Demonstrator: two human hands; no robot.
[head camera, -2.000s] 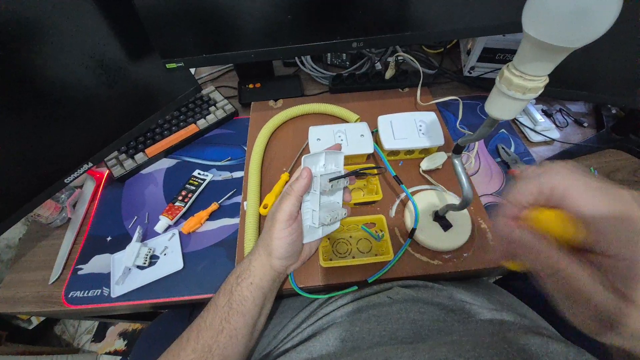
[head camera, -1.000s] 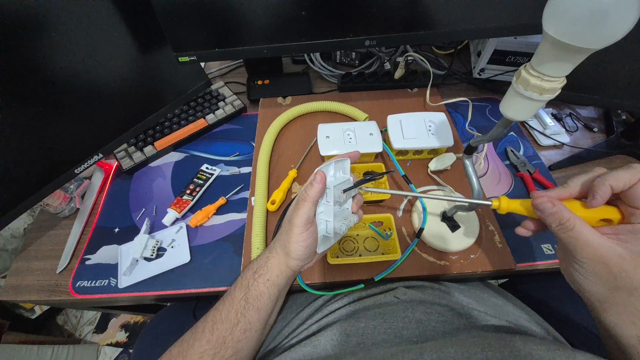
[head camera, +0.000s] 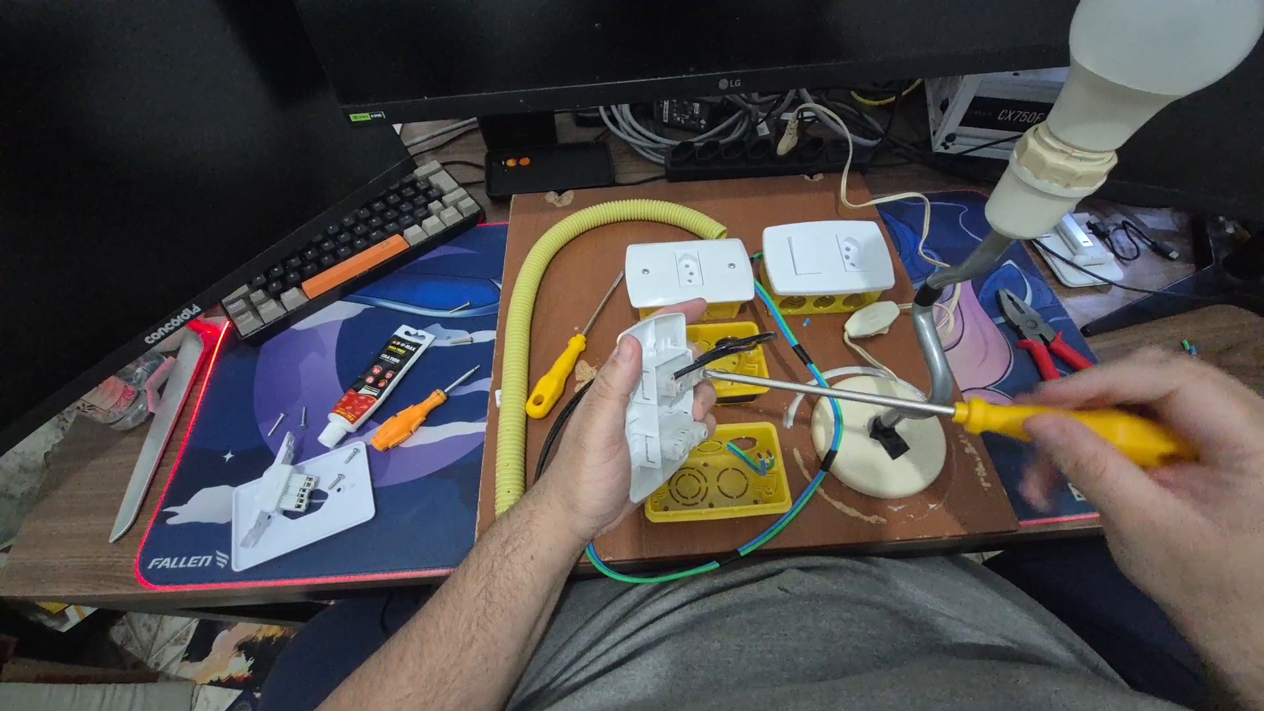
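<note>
My left hand (head camera: 602, 444) holds a white plastic switch-and-outlet plate (head camera: 657, 410) on edge, its back turned to the right. Black wires (head camera: 731, 351) stick out of a module on that back. In my right hand (head camera: 1136, 464) is a long screwdriver with a yellow handle (head camera: 1086, 427); its tip meets or nearly meets the module beside the wires. Behind and under the plate lie two yellow electrical boxes, the lower one (head camera: 731, 499) with cut green and blue wire ends inside. A blue and green cable (head camera: 837, 425) curves around them.
A brown board (head camera: 612, 528) bears yellow corrugated conduit (head camera: 518, 346), two covered boxes, another yellow screwdriver (head camera: 558, 375) and a lamp base (head camera: 879, 464). Its bulb (head camera: 1145, 59) rises at right. Red-handled pliers (head camera: 1042, 336), an orange screwdriver (head camera: 410, 420), a glue tube (head camera: 380, 385) and a loose plate (head camera: 355, 494) lie on the desk mat.
Two seconds ago my right hand was blurred at the far right, away from the plate; since then the screwdriver has come to the module's side. My left hand keeps hold of the plate.
</note>
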